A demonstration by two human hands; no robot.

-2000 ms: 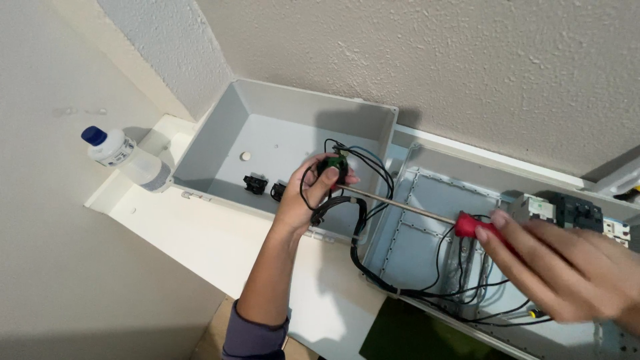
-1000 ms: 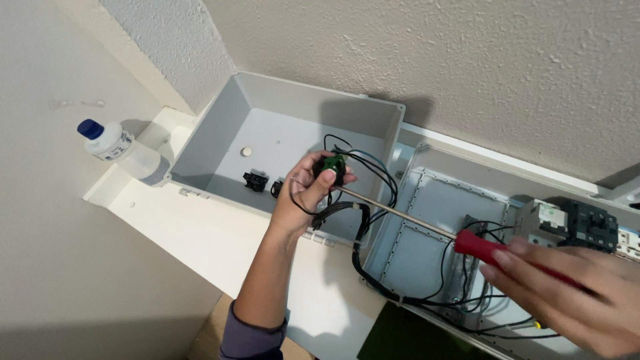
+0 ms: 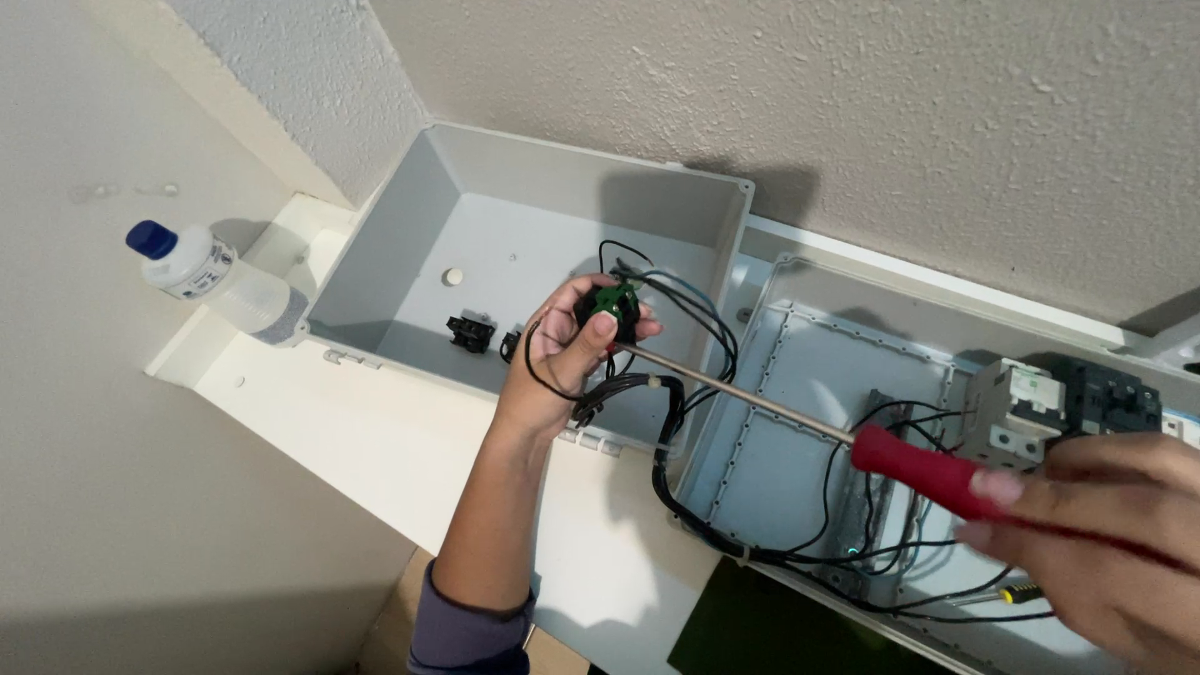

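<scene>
My left hand [image 3: 572, 342] holds a green and black electrical contact block [image 3: 614, 302] with black wires running from it, over the near right part of a grey plastic enclosure [image 3: 581, 155]. The fingers of my right hand [image 3: 1097, 525] grip the red handle of a screwdriver [image 3: 923, 469]. Its long metal shaft points left, and the tip reaches the block near my left thumb; its exact seat is hidden. A bundle of black cables [image 3: 667, 469] runs from beside my left hand into the second enclosure [image 3: 750, 459] at the right.
Two black electrical parts, one of them a contact block [image 3: 471, 333], lie in the left enclosure. A blue-capped plastic bottle [image 3: 220, 281] stands at the left on the white shelf [image 3: 375, 427]. A circuit breaker [image 3: 1017, 408], a dark contactor [image 3: 1111, 398] and a yellow-black screwdriver [image 3: 1020, 592] are at the right.
</scene>
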